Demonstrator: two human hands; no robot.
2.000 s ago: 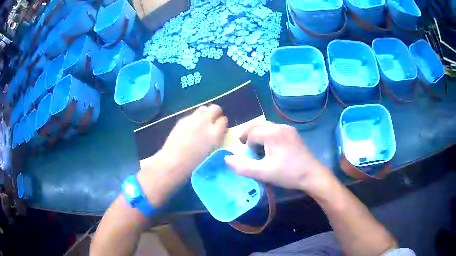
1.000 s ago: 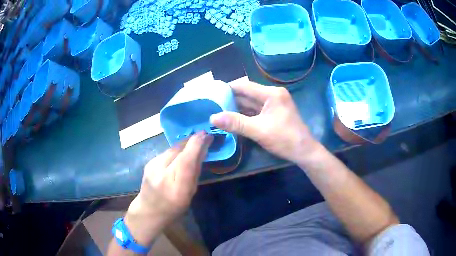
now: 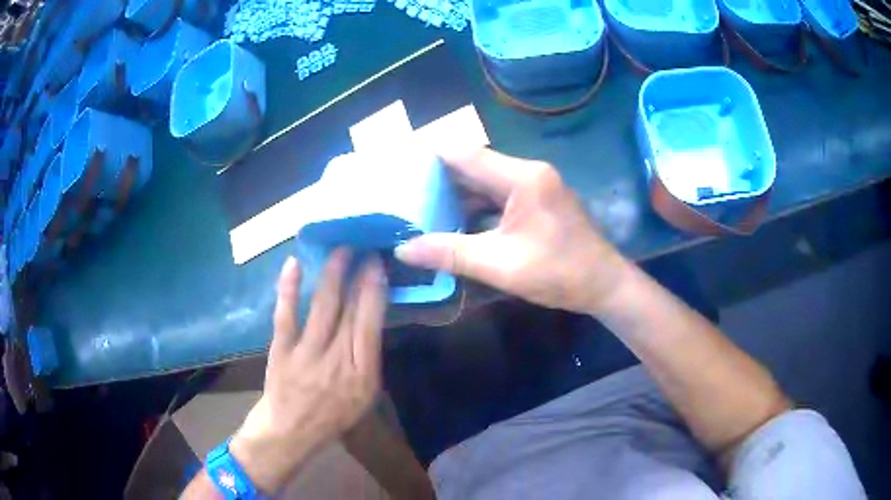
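Observation:
A light-blue basket (image 3: 433, 200) is tipped with its opening towards me, over the table's front edge. My right hand (image 3: 532, 234) grips its right side, thumb at the rim and fingers behind. My left hand (image 3: 327, 342) has its fingers reaching into the opening; the fingertips are in shadow, and whether they hold anything cannot be seen. Part of a brown strap (image 3: 442, 314) shows below the basket. A black sheet with a pale band (image 3: 269, 234) lies behind the basket, with a pale card piece (image 3: 382, 128) on it.
Blue baskets with straps stand in rows at the left (image 3: 217, 96) and back right (image 3: 539, 49); another stands nearer right (image 3: 705, 132). A heap of button fasteners (image 3: 278, 20) lies at the back, a small cluster (image 3: 316, 62) before it. A cardboard carton (image 3: 234, 430) is below the table.
The basket first stood opening upward, then was tipped towards me. My left hand moved from the sheet to inside the basket, and its fingers are now more spread. The view has shifted.

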